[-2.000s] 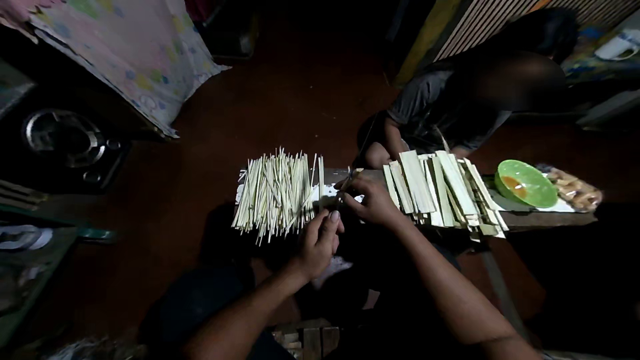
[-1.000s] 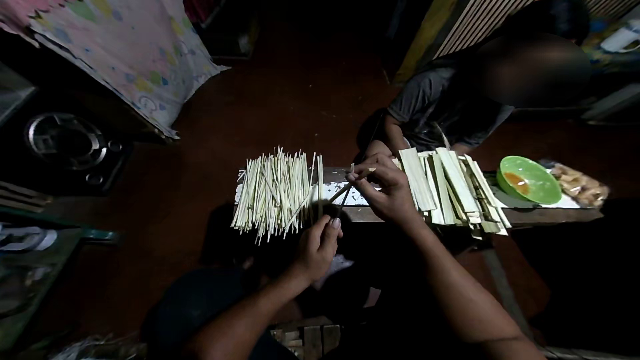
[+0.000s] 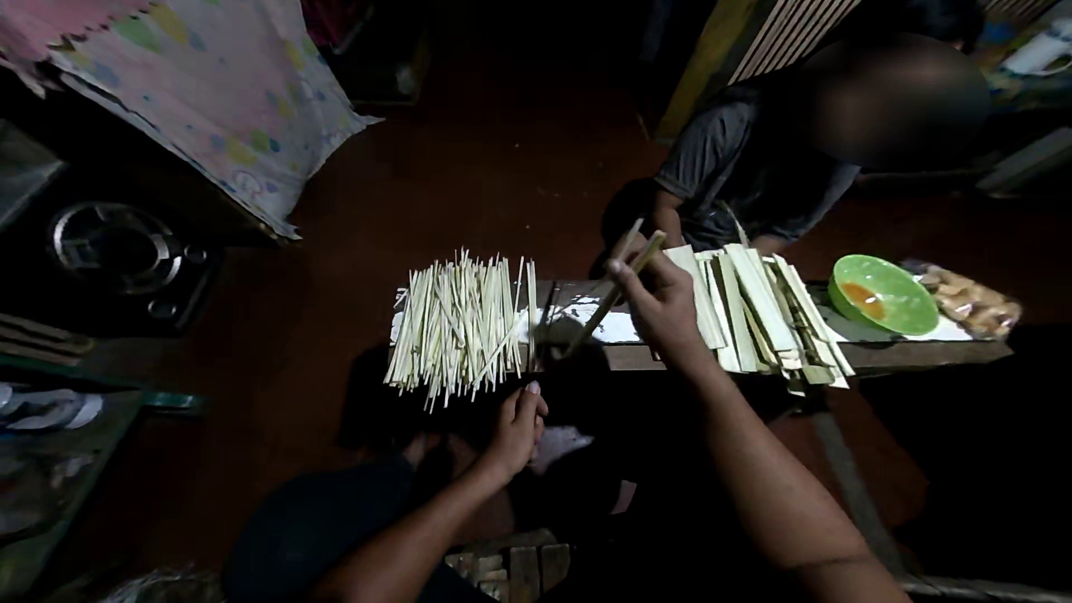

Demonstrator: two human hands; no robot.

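My right hand is raised over the middle of a narrow wooden bench, closed round a thin dark blade or strip that slants down to the left; a pale strip end shows above the fingers. My left hand is lower, at the near edge of the bench, its fingers closed round the bottom of an upright thin pale strip. Left of that strip lies a heap of thin split sticks. Wider pale flat strips lie in a pile right of my right hand.
A green plastic bowl with orange contents and a clear bag of food are at the bench's right end. Across the bench sits a person in a grey shirt. A gas stove and a patterned cloth are at left.
My right hand has moved up and to the right, apart from my left hand; two seconds ago both were close together. The left hand remains low by the bench.
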